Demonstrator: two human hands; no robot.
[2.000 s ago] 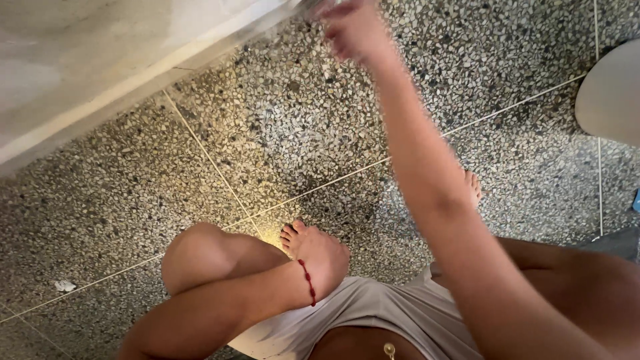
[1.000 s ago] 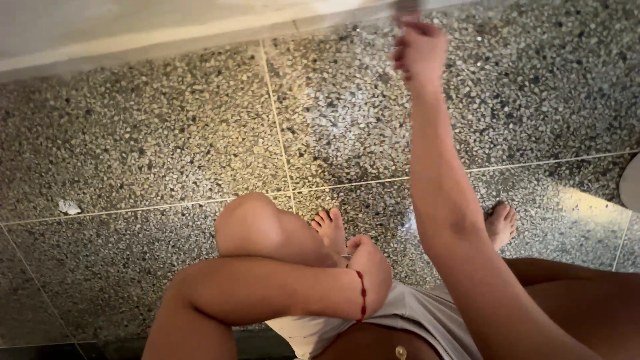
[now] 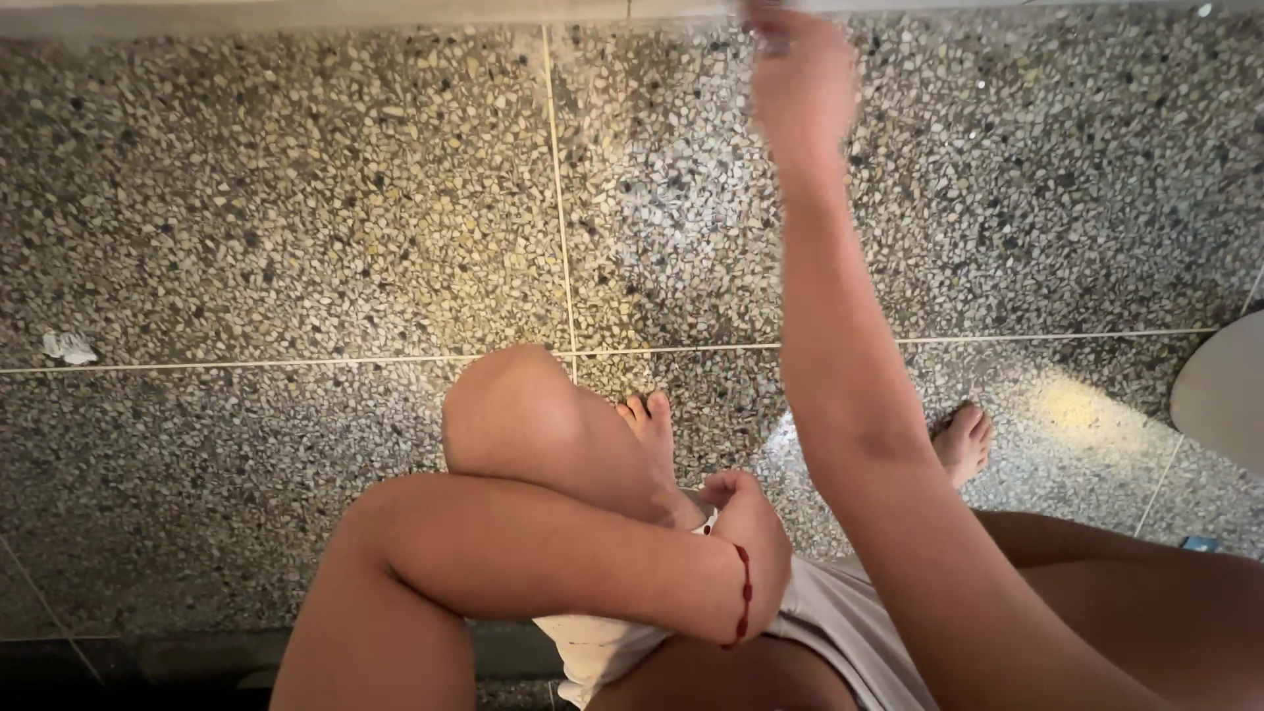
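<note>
My right hand reaches to the top edge of the view, beside the base of a pale wall or ledge. It is blurred, and a small dark thing shows at its fingers; what it is cannot be made out. My left hand, with a red beaded bracelet at the wrist, rests curled in my lap by the light shorts, near my bent knee. Its fingers are partly hidden, and whether they hold anything is unclear.
Speckled terrazzo floor tiles with pale joints lie below. A crumpled white scrap is on the floor at the left. A rounded pale object stands at the right edge, with a small blue thing below it. My bare feet are on the floor.
The view has turned and shifted, so the wall edge now runs level along the top. My right arm stays stretched out towards it, and my left hand remains in my lap.
</note>
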